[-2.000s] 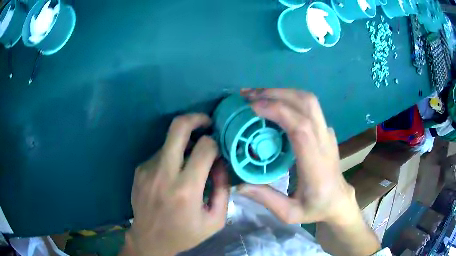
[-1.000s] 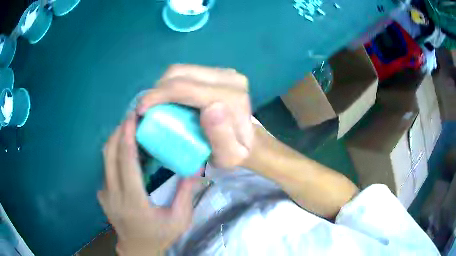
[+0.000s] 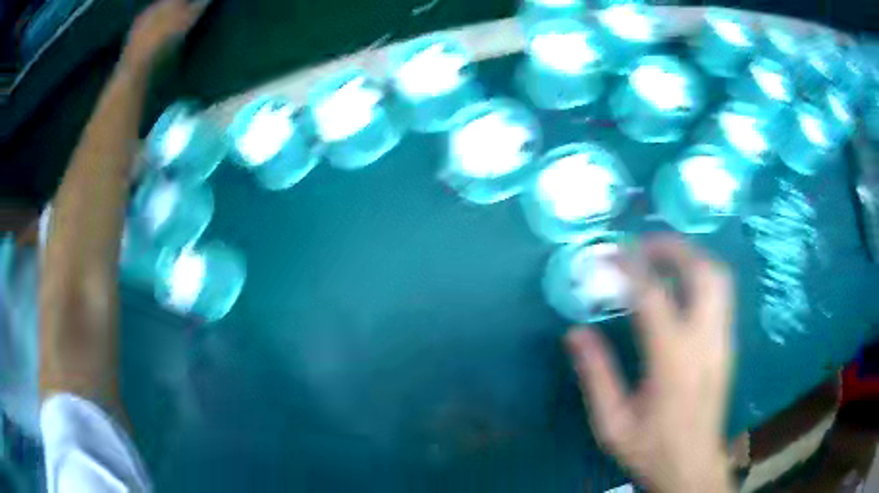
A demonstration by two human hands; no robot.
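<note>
The frame is blurred. My right hand (image 3: pixel 665 356) is at the right, thumb and fingers apart, its fingertips at the right rim of a teal cup (image 3: pixel 569 286) with a white centre. Whether they press on it is unclear. The cup stands on the dark green table (image 3: pixel 366 318). My left arm stretches up the left side. My left hand (image 3: pixel 164 27) is small and blurred at the top left, past the table's pale edge; what it touches cannot be made out.
Several teal cups with bright white centres (image 3: pixel 349 111) stand along the table's curved far edge (image 3: pixel 371 60) and down its left side. More crowd the upper right. Tiny pale-teal pieces (image 3: pixel 785 260) lie at the right. Cardboard (image 3: pixel 795 438) and something red (image 3: pixel 861 382) show at the lower right.
The view has swung toward the far edge, showing more cups. My hands, earlier together around a teal part, are now far apart: left at the top left, right beside a cup.
</note>
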